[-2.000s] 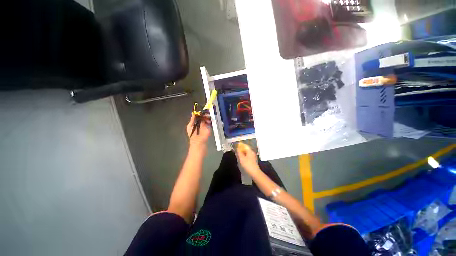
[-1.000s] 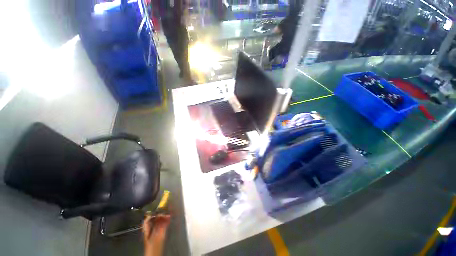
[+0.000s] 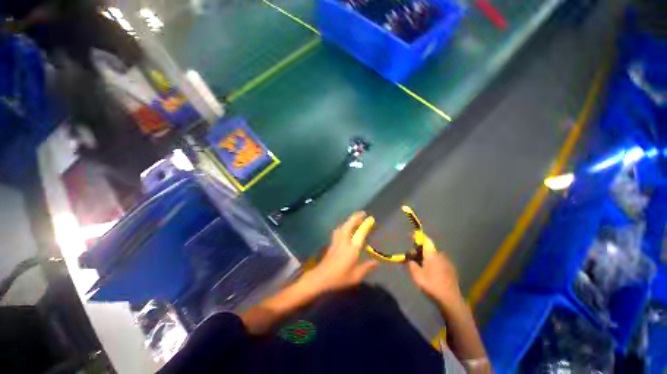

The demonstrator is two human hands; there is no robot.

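Note:
My right hand point(image 3: 437, 279) holds yellow-and-black pliers point(image 3: 415, 256) near their joint, with the handles spread wide apart, pointing up and left. My left hand point(image 3: 344, 257) is just left of the pliers, beside the end of one handle. A thick yellow piece point(image 3: 363, 231) shows at its fingers; I cannot tell if it is a held thing or a finger cover. A black wire harness point(image 3: 328, 187) with white tags lies curved on the green mat point(image 3: 307, 120) beyond my hands.
A blue crate point(image 3: 391, 51) of dark harnesses stands on the mat. A small blue tray point(image 3: 238, 149) holds orange parts inside yellow tape. A file holder point(image 3: 249, 232) stands on the white desk point(image 3: 117, 321) at left. Blue crates point(image 3: 541, 321) with clear bags stand at right beyond the floor.
The view has swung from the chair, open drawer and desk to the green-matted bench. The pliers, earlier at my left hand by the drawer, are now in my right hand with handles spread.

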